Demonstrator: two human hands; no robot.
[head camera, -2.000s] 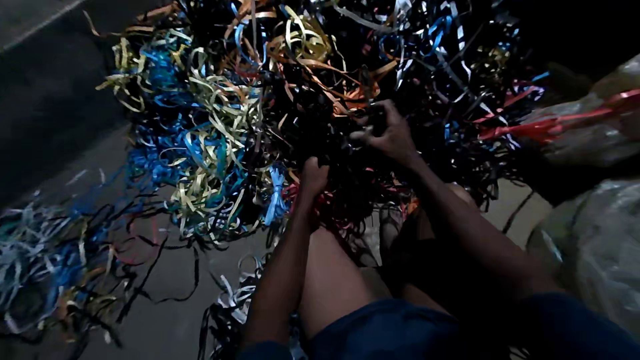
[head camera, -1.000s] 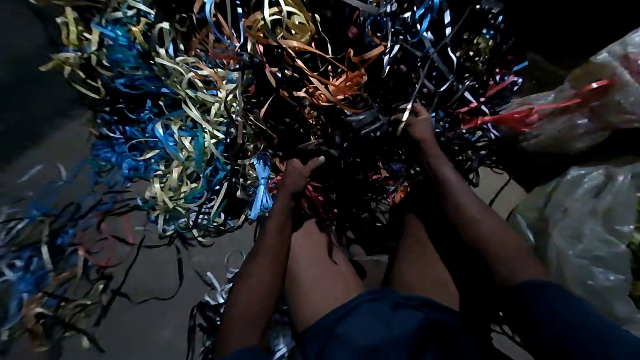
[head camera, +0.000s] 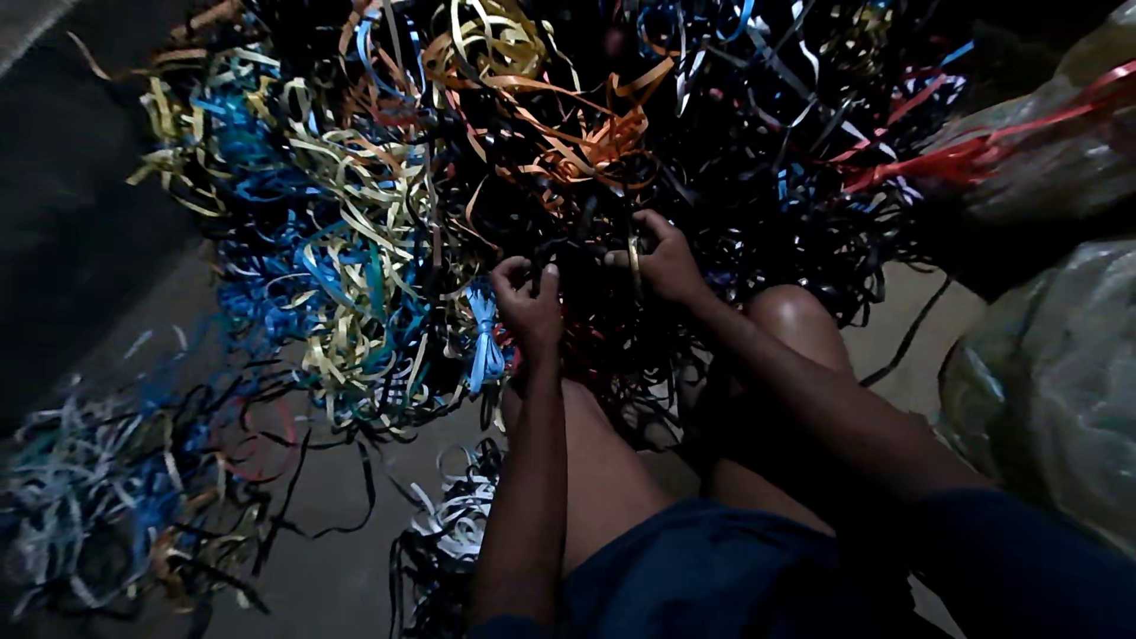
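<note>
Both of my hands are over black plastic strips in a large tangled heap. My left hand (head camera: 530, 306) has thumb and index finger raised and slightly apart near dark strips; whether it grips one is too dark to tell. A tied bundle of light blue strips (head camera: 485, 342) lies just left of it. My right hand (head camera: 661, 260) is curled, with a short yellowish strip (head camera: 634, 264) at its fingers. Orange strips (head camera: 599, 146) lie on the heap beyond both hands, and pale yellow and blue strips (head camera: 355, 204) spread to the left.
A smaller pile of white, blue and black strips (head camera: 84, 488) lies on the floor at lower left. White and black strips (head camera: 461, 515) are beside my left forearm. At right stand filled clear plastic bags (head camera: 1056, 382), one tied with red strip (head camera: 967, 160).
My hands have come closer together over the dark strips. A yellowish strip now shows at my right fingers.
</note>
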